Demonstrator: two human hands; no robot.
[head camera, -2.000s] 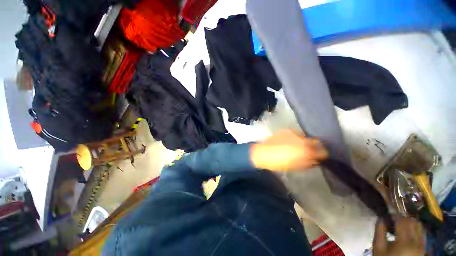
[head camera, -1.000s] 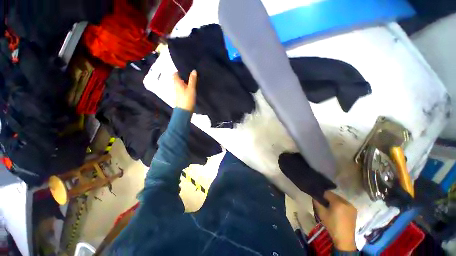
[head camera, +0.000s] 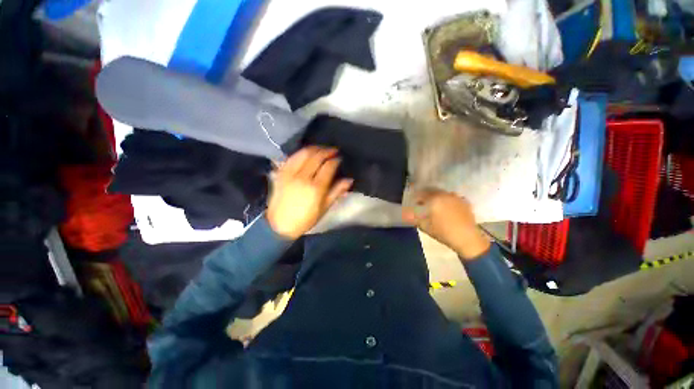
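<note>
A small black garment piece (head camera: 373, 156) lies flat over the right end of the grey sleeve board (head camera: 190, 104). My left hand (head camera: 304, 190) lies on the piece's left part, fingers spread, palm down. My right hand (head camera: 444, 219) is at the piece's lower right corner with its fingers curled; whether it pinches the edge cannot be made out. A white thread (head camera: 268, 128) lies on the board. The steam iron (head camera: 491, 95), with a yellow-orange handle, sits on the metal iron rest (head camera: 437, 57) at the far right.
Black pieces lie beyond the board (head camera: 319, 53) and on its near side (head camera: 186, 171). A blue bar (head camera: 213, 34) runs away from the board. Dark-handled scissors (head camera: 567, 167) lie at the right table edge by a blue surface (head camera: 590, 163). A red crate (head camera: 633, 175) stands at the right.
The view has turned, so the board now lies crosswise. The black piece, hanging from my right hand before, is now on the board end. My left hand has come from the black cloth onto it.
</note>
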